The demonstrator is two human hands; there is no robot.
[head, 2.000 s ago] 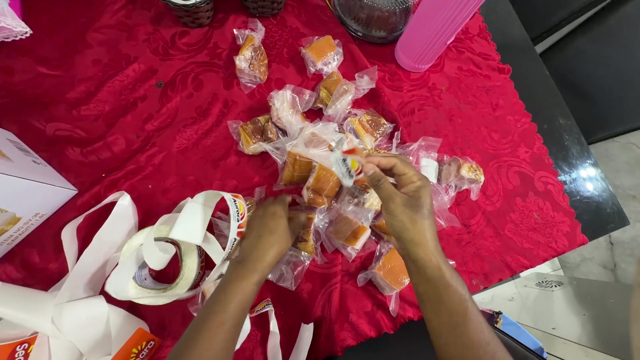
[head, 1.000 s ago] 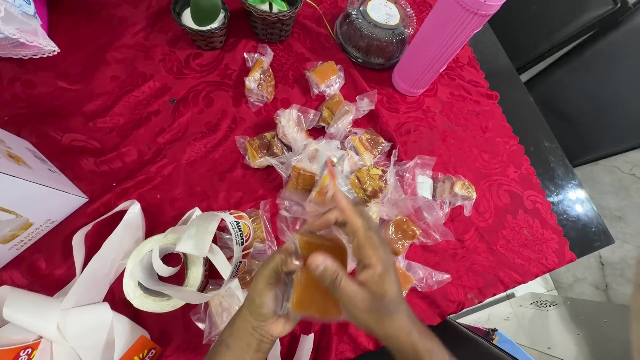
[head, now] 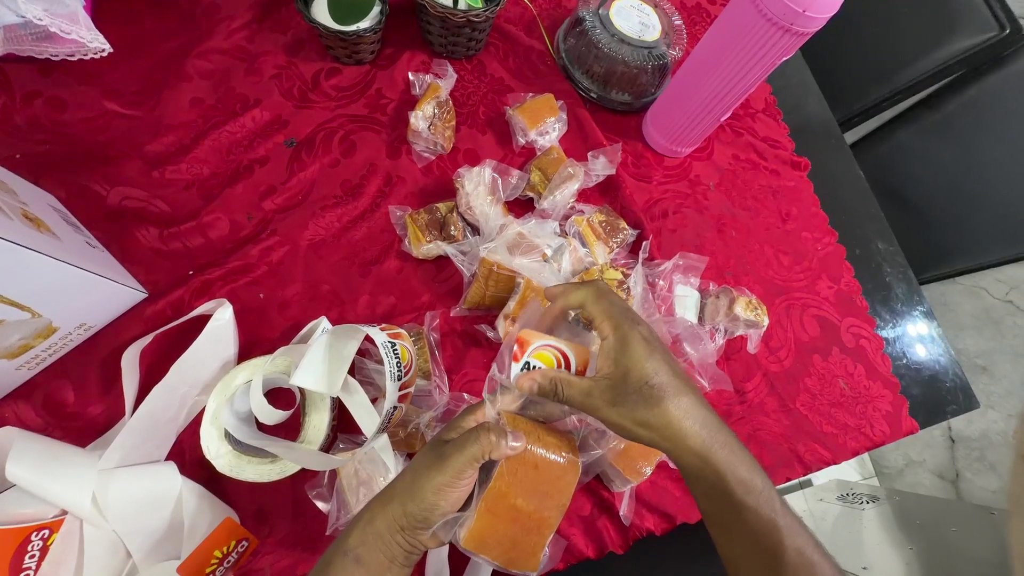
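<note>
My left hand [head: 448, 472] grips a clear plastic vacuum pack holding an orange-brown block of food [head: 524, 492], thumb on its upper edge. With thumb and fingers, my right hand [head: 612, 364] presses an Aurora sticker [head: 549, 355] at the loose top of the same pack. Behind both hands lies a pile of smaller wrapped pieces [head: 488, 284]. A roll of stickers [head: 268, 420] rests left of my left hand, its loose backing strip curling over it, with Aurora labels [head: 392, 368] on the strip.
White backing strip with Seara labels [head: 218, 550] lies at the lower left, below a white box [head: 56, 280]. Two woven pots [head: 344, 36], a dark clear-lidded container [head: 620, 48] and a pink ribbed bottle [head: 732, 76] stand at the back. The red cloth [head: 808, 336] ends at the black table edge.
Two seconds ago my hands were over the pile, the right one with a sticker. The orange block came into my hands by one second ago; now the sticker is at the top of its pack.
</note>
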